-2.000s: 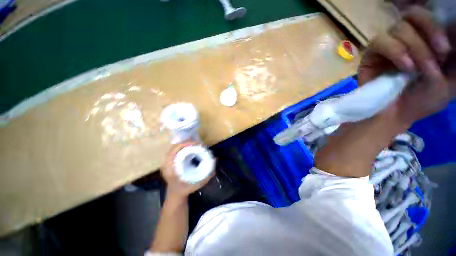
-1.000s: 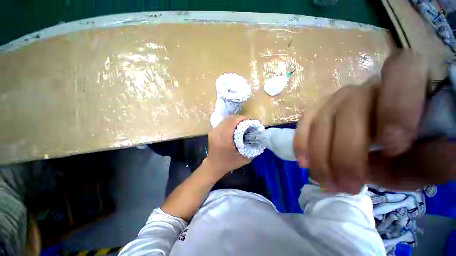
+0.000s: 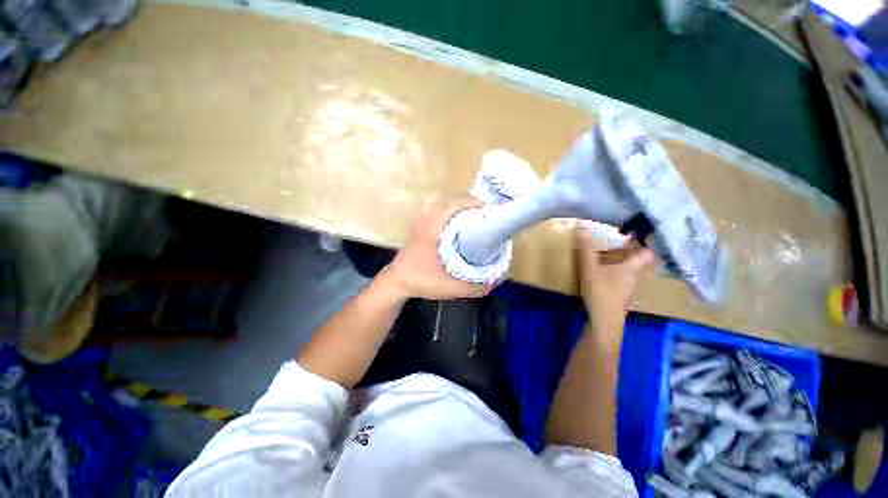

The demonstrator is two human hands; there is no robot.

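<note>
My left hand point(image 3: 428, 255) grips the white lower-body part at its near ruffled cuff point(image 3: 448, 255). The other ruffled cuff point(image 3: 502, 175) shows behind it, over the bench. A lower leg point(image 3: 555, 199) stands in the near cuff, slanting up to the right, its flat sole point(image 3: 667, 209) large near the camera. My right hand point(image 3: 613, 272) is beyond the sole at the bench's front edge, fingers around or beside a white glue bottle point(image 3: 604, 233). The sole partly hides hand and bottle, so the grip is unclear.
The tan bench point(image 3: 263, 126) runs alongside the green belt point(image 3: 506, 39). A blue crate point(image 3: 667, 389) heaped with legs is below right. A yellow tape roll point(image 3: 839, 303) lies on the bench at right. Grey-white parts point(image 3: 58, 34) are top left. A person's sleeve point(image 3: 58, 233) is at left.
The leg that my right hand brought to the cuff now stands in it without that hand. My right hand has moved away to the glue bottle. The view has turned.
</note>
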